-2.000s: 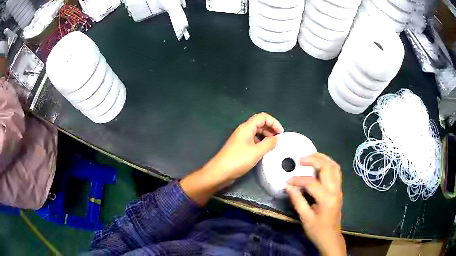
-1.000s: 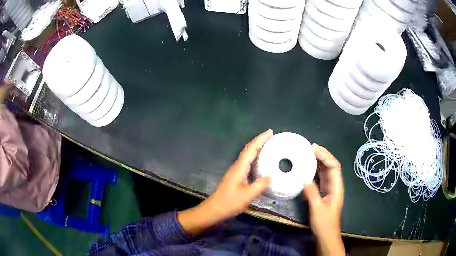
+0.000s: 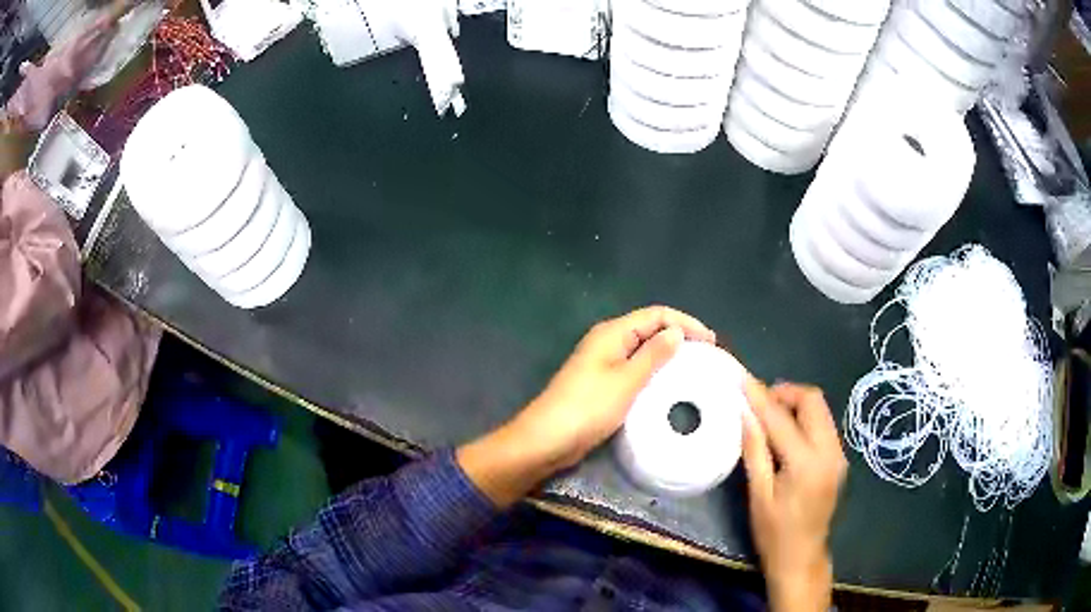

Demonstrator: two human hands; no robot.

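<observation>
A round white housing [image 3: 684,460] with a dark centre hole sits near the table's front edge, top face up. My left hand [image 3: 616,377] holds its upper left side, thumb and fingertips at the rim. My right hand [image 3: 796,478] holds its right side, fingers along the rim. No sealing ring can be made out on the housing. A tangled pile of white sealing rings [image 3: 975,359] lies to the right. A shorter stack of housings [image 3: 879,197] stands behind the pile.
Taller stacks of housings [image 3: 680,78] stand at the far side. Another stack [image 3: 221,197] leans at the left. White bracket-like parts [image 3: 437,60] lie far left of centre. A person in pink clothing [image 3: 72,347] is at the left, by a blue stool [image 3: 215,448].
My left hand has moved from the housing's lower left side to its upper left rim. My right hand has shifted slightly down and right. The whole view has shifted a little.
</observation>
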